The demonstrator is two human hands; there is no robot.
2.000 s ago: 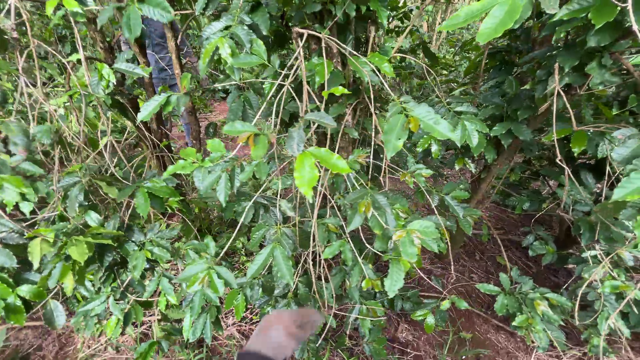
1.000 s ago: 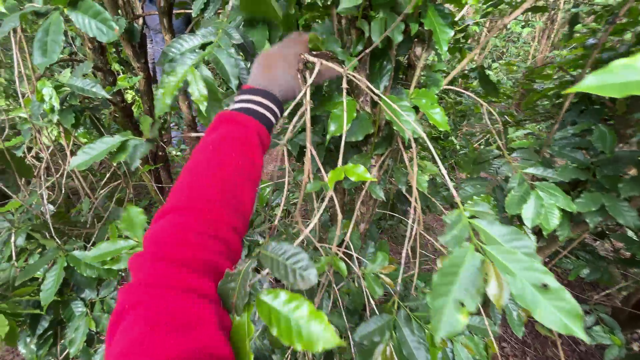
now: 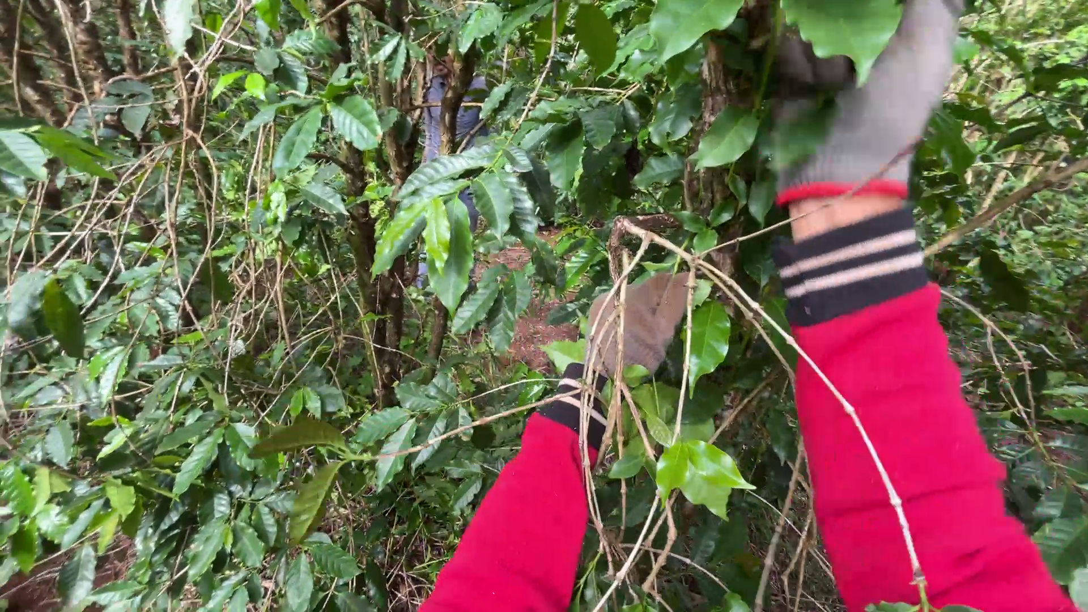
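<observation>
Both my hands wear grey-brown work gloves below red sleeves with striped cuffs. My left hand (image 3: 637,327) is behind a clump of thin bare twigs (image 3: 625,340), close to the shrub's trunk; its fingers are partly hidden, so its grip does not show. Higher up at the right, my right hand (image 3: 858,93) is raised among broad green leaves (image 3: 846,30), blurred, with its fingers hidden by foliage. A drooping pale branch (image 3: 799,353) arches from the bend above my left hand down in front of my right sleeve.
Behind the leaves stands a rough trunk (image 3: 710,127). Darker stems (image 3: 391,255) rise left of centre, with a person in bluish-grey clothing (image 3: 455,110) partly visible beyond them. Dense leafy branches and dry twigs (image 3: 183,178) fill the left side. Brown litter-covered ground (image 3: 535,331) shows through the gap.
A second red-sleeved arm has come into view, so both hands are now among the branches. The view has moved closer to the shrub since the oldest frame.
</observation>
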